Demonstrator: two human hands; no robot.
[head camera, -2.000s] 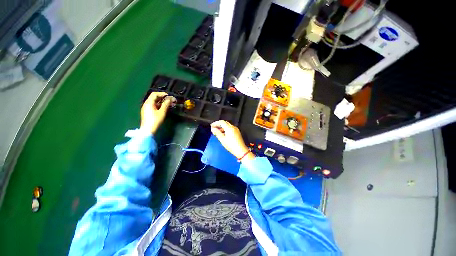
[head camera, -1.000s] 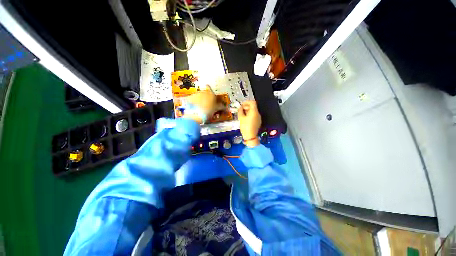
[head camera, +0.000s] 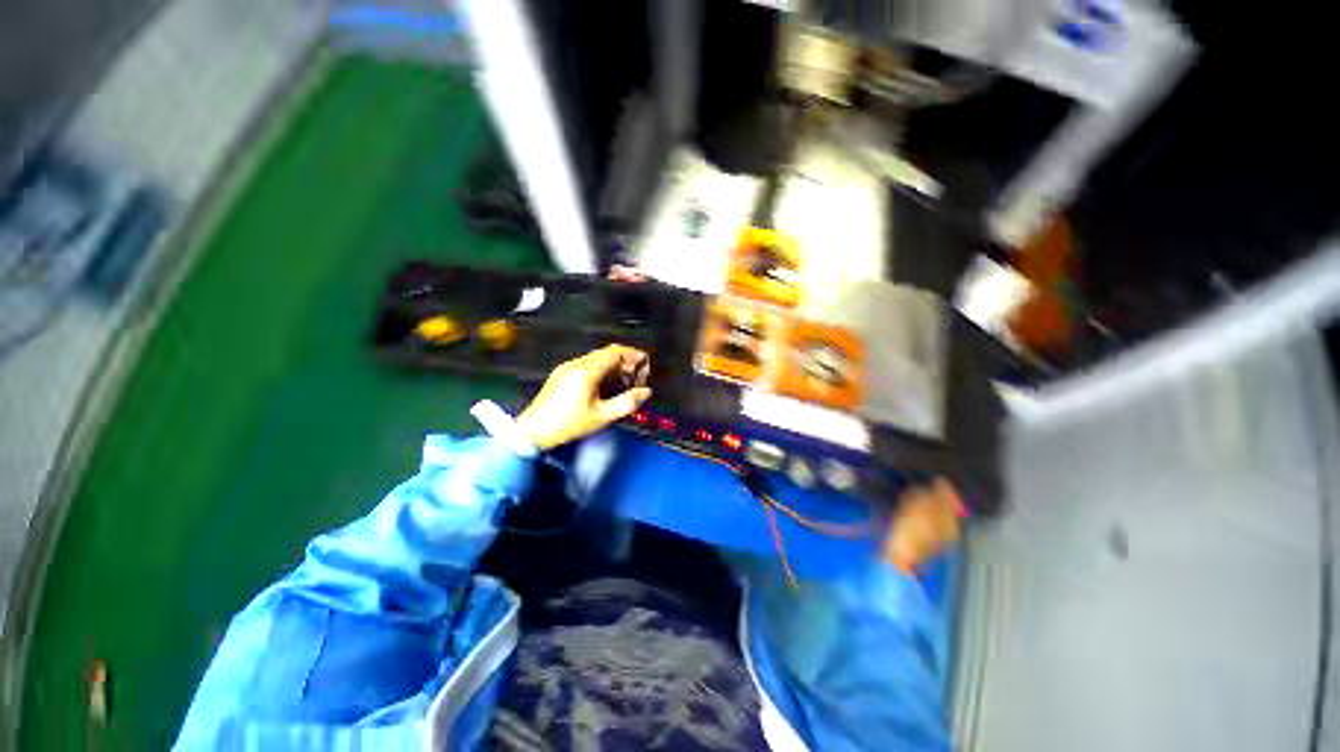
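Observation:
My left hand (head camera: 581, 400), with a pale wrist strap, is at the near right end of the black parts tray (head camera: 566, 341). Its thumb and fingers pinch a small dark round unit (head camera: 629, 369), blurred. Two units with yellow parts (head camera: 497, 335) and a silver one (head camera: 532, 298) lie in the tray. My right hand (head camera: 923, 526) is strongly blurred at the right end of the control box (head camera: 801, 467); its fingers cannot be made out. Three orange fixtures (head camera: 823, 364) sit left of the silver base plate (head camera: 908, 360), with dark or silver centres.
The green belt (head camera: 191, 382) runs along the left, with a second dark tray behind. White frame posts (head camera: 537, 147) stand at both sides of the bay. The machine head (head camera: 817, 62) hangs behind the fixtures. Orange wires hang before the control box. A grey cabinet (head camera: 1161, 588) stands at right.
The view has swung back left. My left hand has moved from the fixtures to the tray, with a unit in its fingers. My right hand has left the base plate for the control box's right end.

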